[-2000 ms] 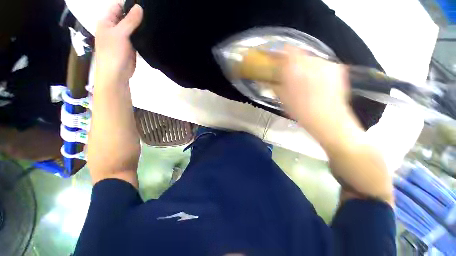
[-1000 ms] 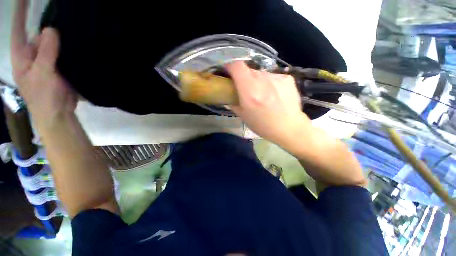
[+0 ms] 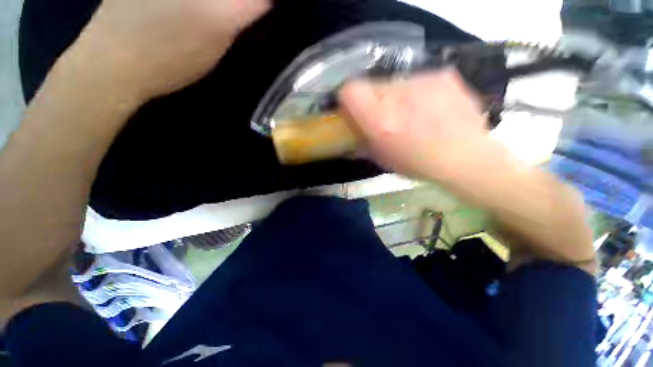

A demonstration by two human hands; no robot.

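Observation:
A black garment (image 3: 186, 158) lies over the white padded ironing table (image 3: 157, 228). A steam iron (image 3: 315, 86) in a clear shiny cover is on the black cloth, its tip towards the left. My right hand (image 3: 415, 118) is closed round its pale wooden handle (image 3: 311, 138) and is blurred. My left hand (image 3: 208, 29) is over the garment at the top, partly cut off by the upper edge. Its fingertips are blurred, and whether it holds cloth cannot be told.
White hangers (image 3: 136, 287) hang below the table's left end. Dark hoses (image 3: 537, 68) trail right from the iron. Blue bundles (image 3: 601, 175) are at the right. A brown slatted grille (image 3: 218, 236) and green floor show under the table edge.
My left hand has moved from the garment's left edge up and right across it. The garment now reaches further down and left. My right hand still holds the iron, now slightly further right than one second ago.

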